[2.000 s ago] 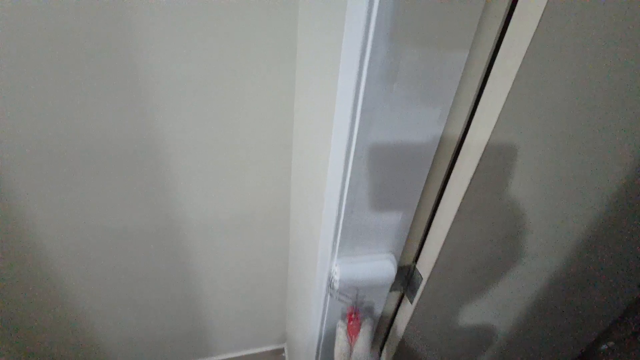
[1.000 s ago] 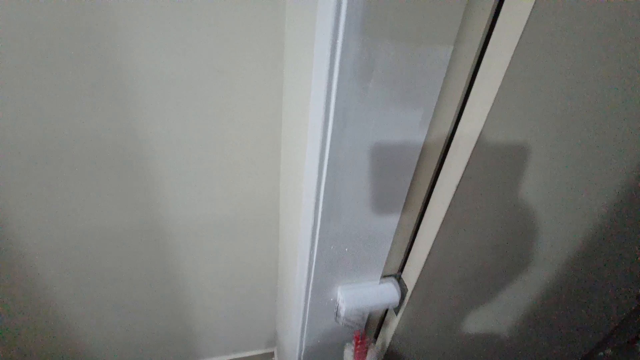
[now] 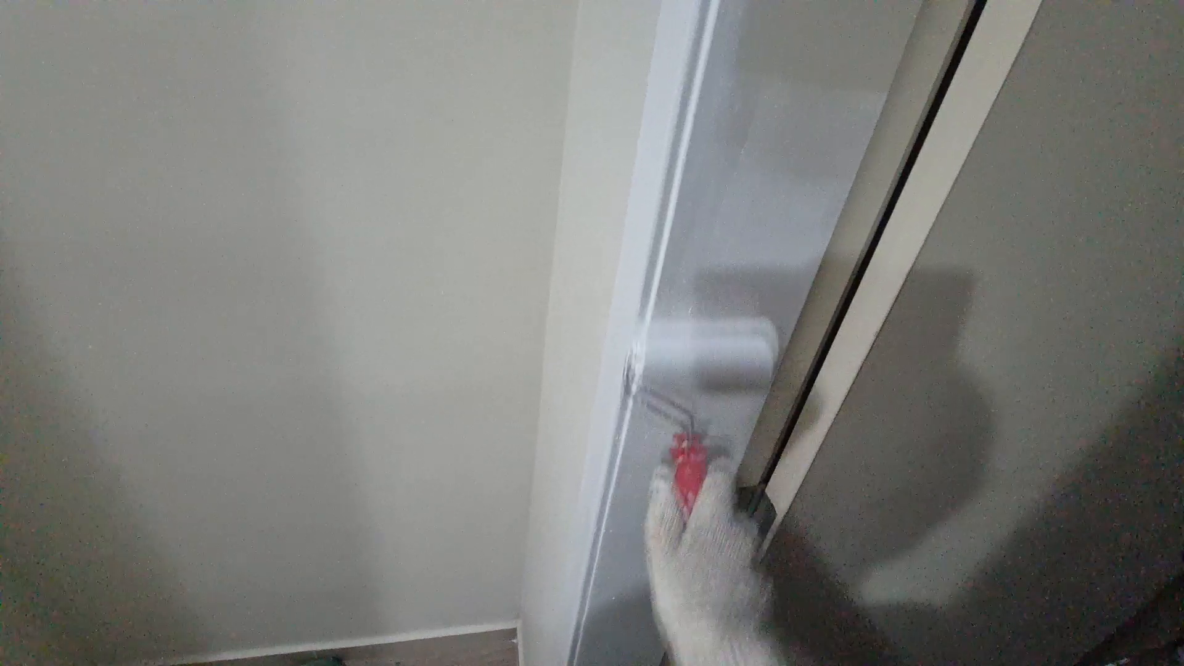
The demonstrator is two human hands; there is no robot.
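A paint roller (image 3: 708,353) with a white sleeve, a thin metal frame and a red handle lies across the door frame (image 3: 786,185), its sleeve blurred. My right hand (image 3: 708,564), in a pale knitted glove, is closed around the red handle just below the sleeve. White paint, partly shiny, covers the frame's flat face and its raised left edge. My left hand is out of view.
A plain light wall (image 3: 277,324) fills the left side and meets a strip of floor (image 3: 425,647) at the bottom. Right of the frame stands a grey door panel (image 3: 1045,277), with a dark gap along its edge and a small dark metal piece (image 3: 757,504).
The roller and my right hand have moved up along the frame. More of the gloved hand now shows than one second ago.
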